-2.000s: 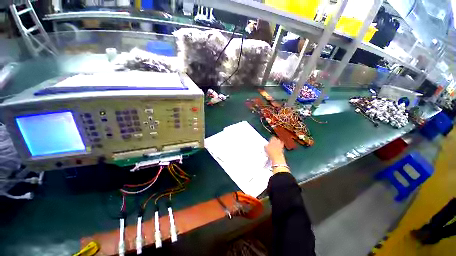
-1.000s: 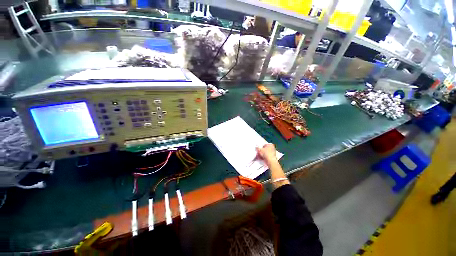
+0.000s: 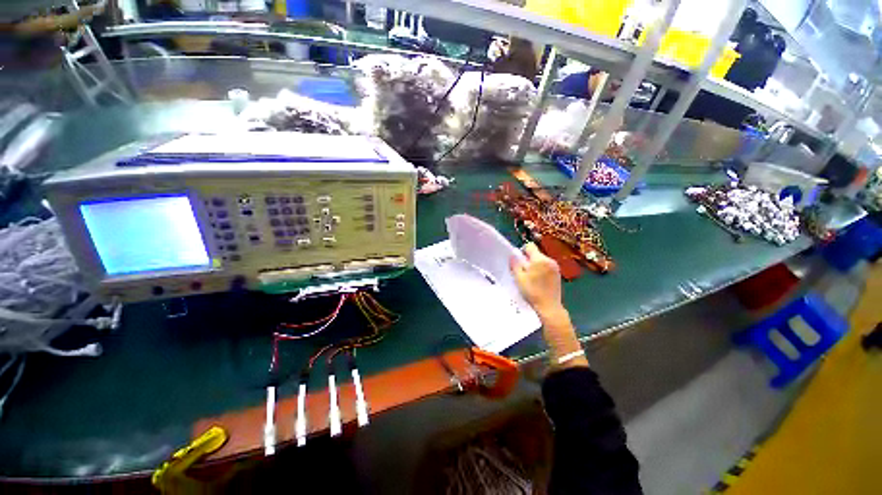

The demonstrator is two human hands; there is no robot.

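My right hand [image 3: 538,280] pinches the right edge of a white paper sheet [image 3: 481,244]. The sheet is lifted and curled up, while another printed sheet [image 3: 484,317] lies flat beneath it on the green mat. The cable tester [image 3: 232,227] with a lit blue-white screen stands left of the papers. Red, black and yellow test leads [image 3: 363,329] run from it to four white test connectors [image 3: 334,404] on the orange-brown fixture strip [image 3: 406,381]. My left hand is not in view.
A yellow clamp [image 3: 193,456] and an orange clamp [image 3: 495,372] sit at the strip's ends. White cables [image 3: 44,280] lie left of the tester. Brown boards with wires [image 3: 561,232] lie beyond the papers. A blue stool [image 3: 795,338] stands on the floor right.
My right hand was resting on the flat papers. It has now taken the top sheet's edge and raised it, curling it toward the tester side. The view has shifted slightly.
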